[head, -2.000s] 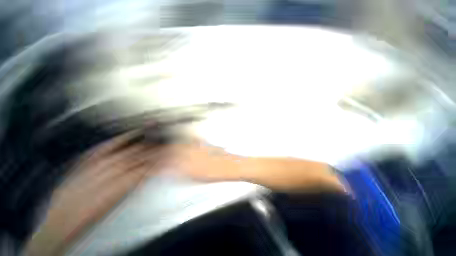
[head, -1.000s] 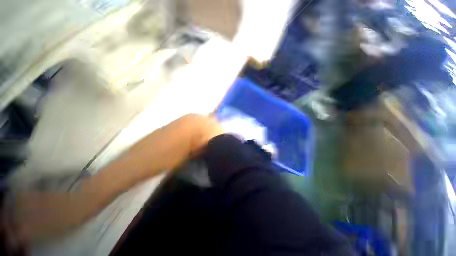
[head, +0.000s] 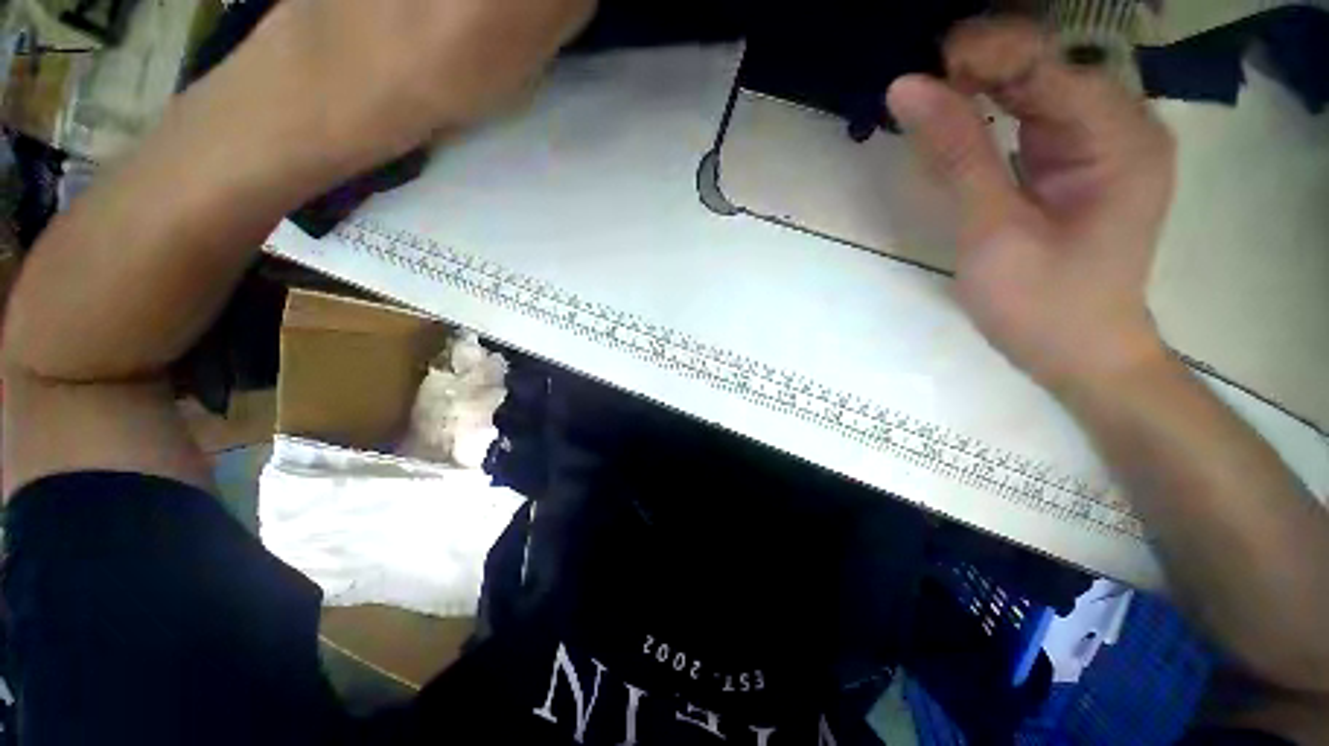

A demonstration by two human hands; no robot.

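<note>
Black cloth (head: 831, 51) lies at the top of the view, on the white machine table (head: 583, 161) and its metal plate. My left hand (head: 488, 59) reaches in over the table at the upper left, beside the cloth. Its fingers are hidden or cut off by the top edge, so its hold cannot be told. My right hand (head: 1071, 204) is at the upper right, beside the cloth, slightly blurred. Its thumb stands apart from the curled fingers, and I see nothing clearly held in it.
A printed ruler (head: 787, 382) runs along the table's front edge. An open brown carton (head: 343, 372) with white cloth (head: 386, 532) stands left of my lap. A blue basket (head: 1020, 627) is below the table at the lower right. Flat black pieces (head: 1290, 44) lie at the upper right.
The view has swung from the blurred blue basket at the side back over the table. Both hands now show at the top of the view, near the black cloth.
</note>
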